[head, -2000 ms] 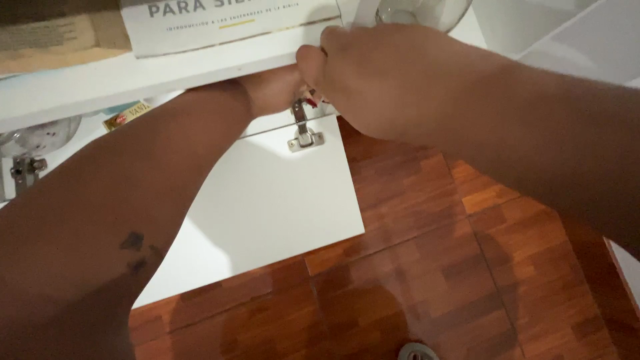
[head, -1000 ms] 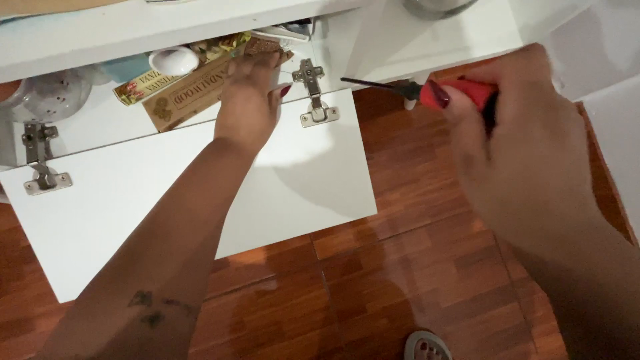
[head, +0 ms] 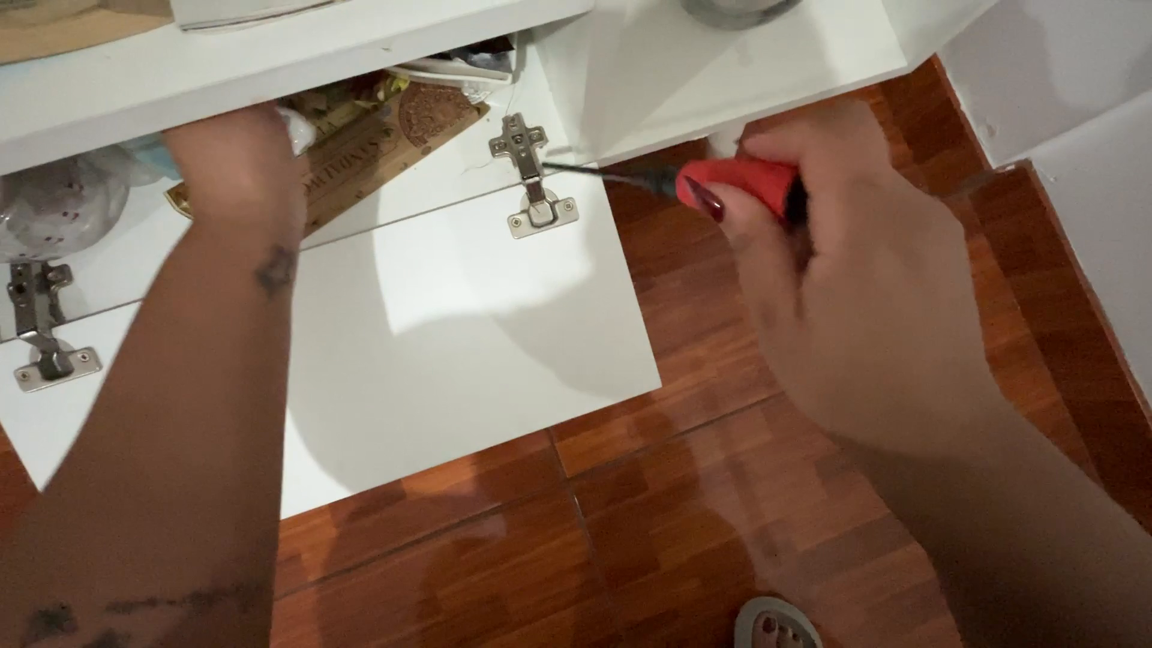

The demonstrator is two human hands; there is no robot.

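My right hand (head: 855, 270) grips a screwdriver (head: 738, 187) by its red and black handle; the dark shaft points left, its tip appearing close to a metal cabinet hinge (head: 531, 175). That hinge joins the cabinet to a white flap door (head: 468, 360), which hangs down. My left hand (head: 229, 162) reaches into the compartment beneath the shelf edge, its fingers hidden, so what it holds cannot be told. Beside it lie a cardboard incense box (head: 360, 166) and a small white object (head: 297, 130). A second hinge (head: 45, 328) sits at the left.
The white shelf edge (head: 360, 81) crosses above my left hand. A clear bag or bowl (head: 58, 211) is in the compartment's left part. A glass vessel (head: 742, 9) stands on the upper right shelf. Below are the wood-patterned floor (head: 666, 522) and a shoe (head: 778, 625).
Both hands were together at the right hinge two seconds ago. They have since parted, and my left hand has moved left, deeper among the stored things. My right hand keeps the screwdriver.
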